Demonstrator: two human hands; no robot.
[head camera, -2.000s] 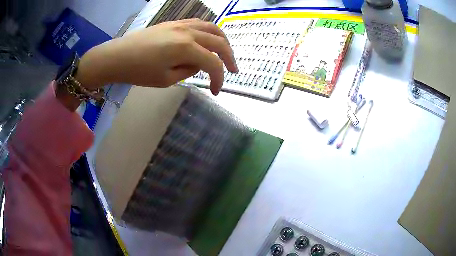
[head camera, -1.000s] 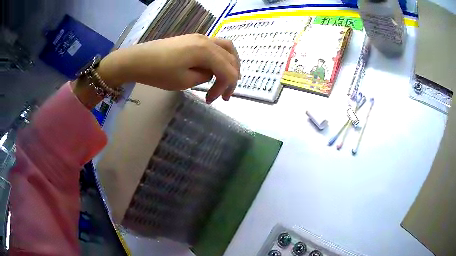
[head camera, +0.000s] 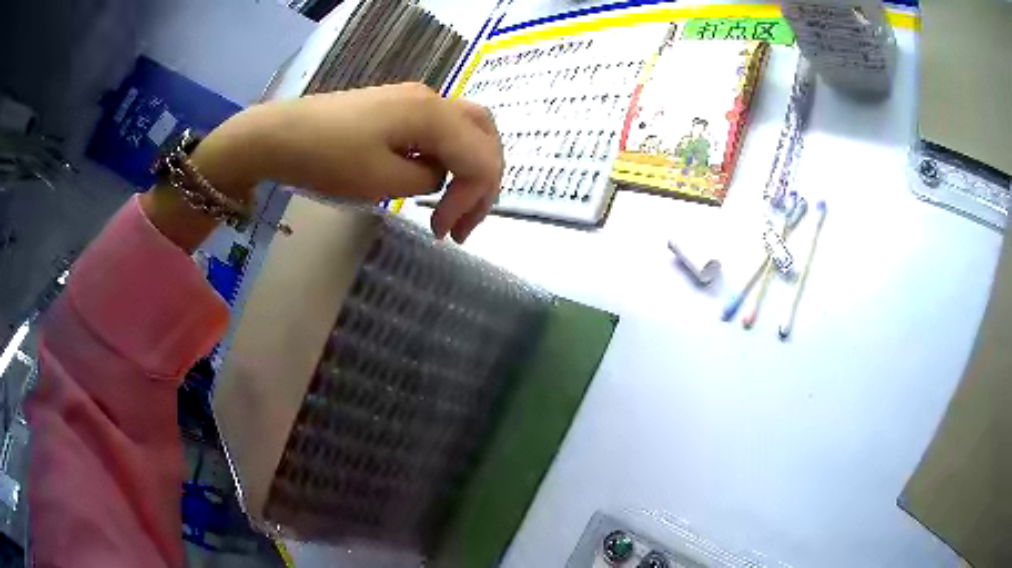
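Observation:
My left hand (head camera: 416, 150) comes in from the left in a pink sleeve, its fingers curled downward at the top edge of a stacked tray bundle (head camera: 411, 388). I cannot tell whether the fingertips touch it; no held thing shows. The bundle is a tall grey translucent block with layered edges, partly blurred. A tan cardboard sheet (head camera: 294, 322) lies along its left side, and a dark green mat (head camera: 544, 411) shows at its right. My right hand is out of the picture.
A component tray (head camera: 618, 546) is cut off at the bottom edge. Cotton swabs (head camera: 802, 270) and a small pale piece (head camera: 695, 264) lie at right centre. A booklet (head camera: 694, 122), a white sheet or tray (head camera: 555, 133) and a bottle (head camera: 849, 44) stand behind. Another cardboard piece (head camera: 971, 444) is at right.
My left hand's fingers have curled in and drawn closer together near the bundle's top edge. The view has shifted slightly, and less of the component tray at the bottom shows.

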